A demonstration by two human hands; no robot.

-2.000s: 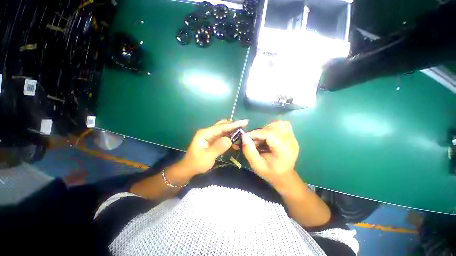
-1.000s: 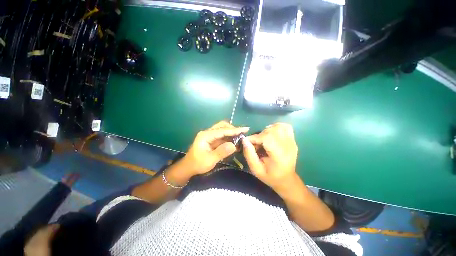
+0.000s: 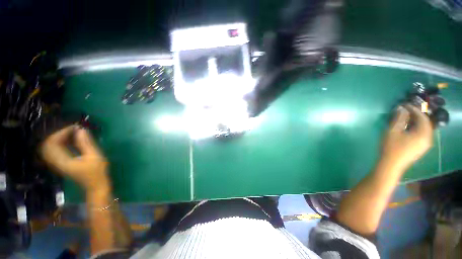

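Note:
The picture is blurred. My left hand [image 3: 78, 157] is at the left of the green bench, its thumb and forefinger close together at a small dark wired board [image 3: 87, 122] with a red spot. Whether the fingers grip it is unclear. My right hand [image 3: 409, 135] is at the far right, fingertips at a cluster of small glossy black parts [image 3: 439, 112]. Whether it grips one is hidden by blur and fingers.
A glaring white screw feeder [image 3: 218, 96] stands mid-bench. Slotted black discs [image 3: 148, 85] lie left of it. A large dark blurred tool or sleeve [image 3: 289, 55] is behind and right. Dark wired boards [image 3: 23, 96] fill the left side. A pale rail [image 3: 385, 61] runs behind.
My hands have parted from the small dark part they worked on together at the front edge, left hand to the left, right hand far right. The view has shifted right and shows more of the back.

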